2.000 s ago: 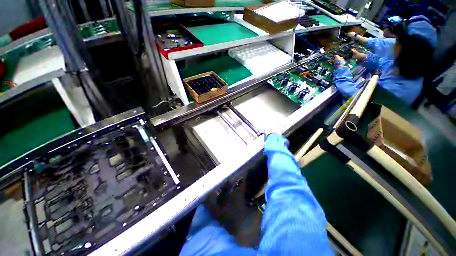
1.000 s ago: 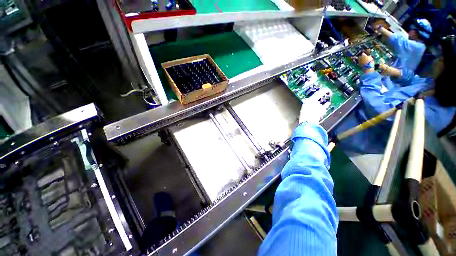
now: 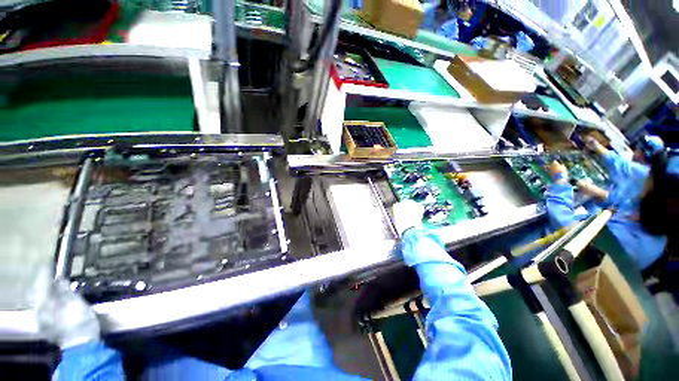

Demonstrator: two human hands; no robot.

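A green circuit board point(image 3: 434, 195) crowded with parts lies across the conveyor rails. My right hand point(image 3: 407, 216), white-gloved, is at its near left corner and grips its edge; the fingertips are not clear. An empty dark pallet point(image 3: 175, 219) with many cutouts and silvery side bars lies flat on the left conveyor section. My left hand point(image 3: 65, 314), white-gloved and blurred, is at the near rail by the pallet's near left corner. Its finger position is unclear.
A gap splits the conveyor between pallet and board. A small brown box of dark parts point(image 3: 369, 140) sits at the far rail. Another populated board point(image 3: 527, 175) lies further right, near a person's hands. A pipe frame point(image 3: 521, 277) and carton point(image 3: 612, 316) stand right.
The green board has slid left along the rails with my right hand, away from the other board. My left hand has come into view. The view has turned left.
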